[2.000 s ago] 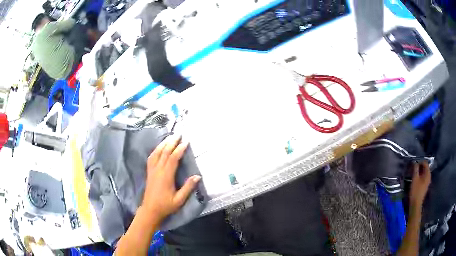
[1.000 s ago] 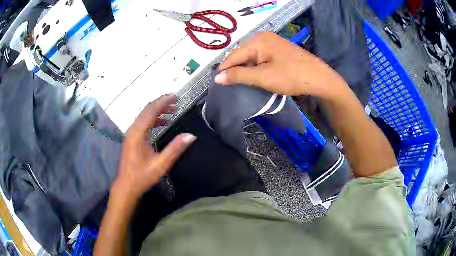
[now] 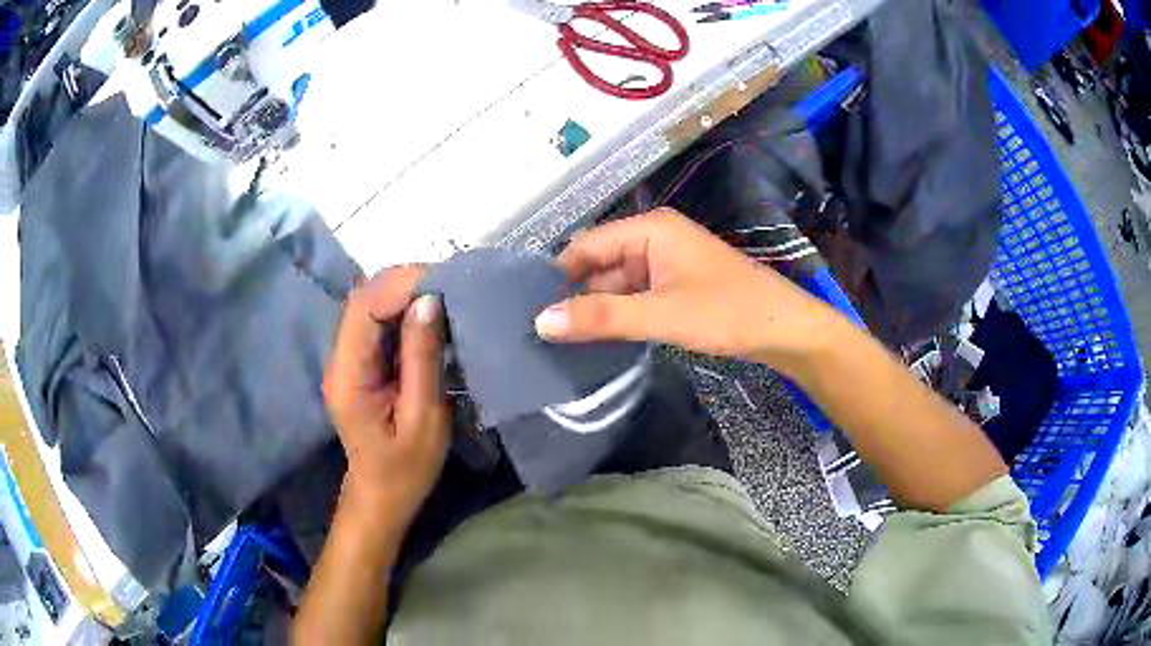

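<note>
A small dark grey striped piece (image 3: 511, 334) with two white stripes is held up between my hands, above my lap. My left hand (image 3: 391, 379) pinches its left edge between thumb and fingers. My right hand (image 3: 682, 290) holds its right side, with the thumb on the cloth's face and the fingers behind it. The large grey garment body (image 3: 189, 328) lies over the left part of the machine table, to the left of my left hand.
Red-handled scissors (image 3: 625, 48) and small snips (image 3: 745, 10) lie on the white table (image 3: 417, 152). The needle area (image 3: 259, 120) is at upper left. A blue basket (image 3: 1073, 290) with grey pieces stands at right. Another blue basket (image 3: 240, 587) is at lower left.
The striped piece has moved left and up, between my hands. My left hand, empty and apart before, has taken hold of its edge. My right hand has shifted with the piece.
</note>
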